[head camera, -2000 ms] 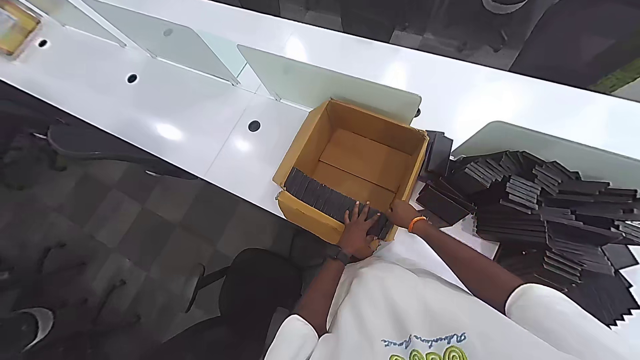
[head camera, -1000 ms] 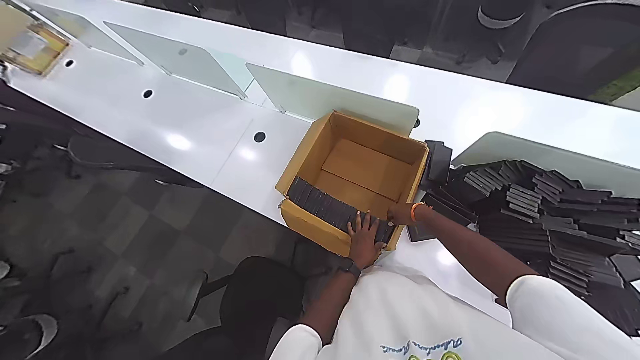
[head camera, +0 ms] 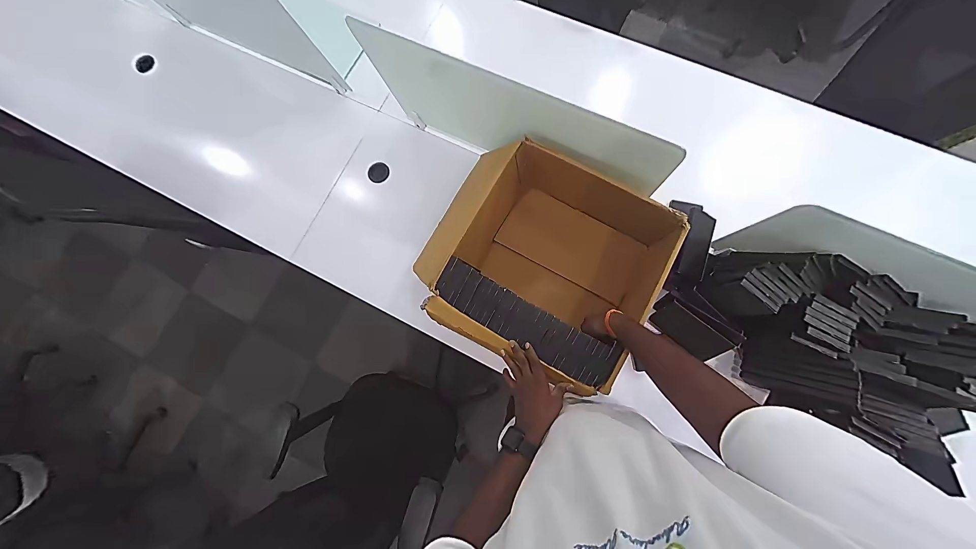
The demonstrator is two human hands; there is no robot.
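An open cardboard box (head camera: 560, 263) stands on the white desk, with a row of thin black cases (head camera: 503, 311) packed upright along its near side. My left hand (head camera: 534, 385), a dark watch on its wrist, rests with spread fingers on the box's near edge and touches the row's edge. Inside the box, at the right end of the row, is my right hand (head camera: 598, 326), an orange band on its wrist. Its fingers are turned down and partly hidden, so whether it grips a case cannot be told.
Piles of black cases (head camera: 831, 328) cover the desk at right, some close to the box. Behind the box stands a pale desk divider (head camera: 526, 99). A black cable grommet (head camera: 378, 172) is left of it. A black chair (head camera: 389, 435) stands below the desk edge.
My left hand has drawn back from the top of the black cases to the box's near edge. My right hand stays at the right end of the row.
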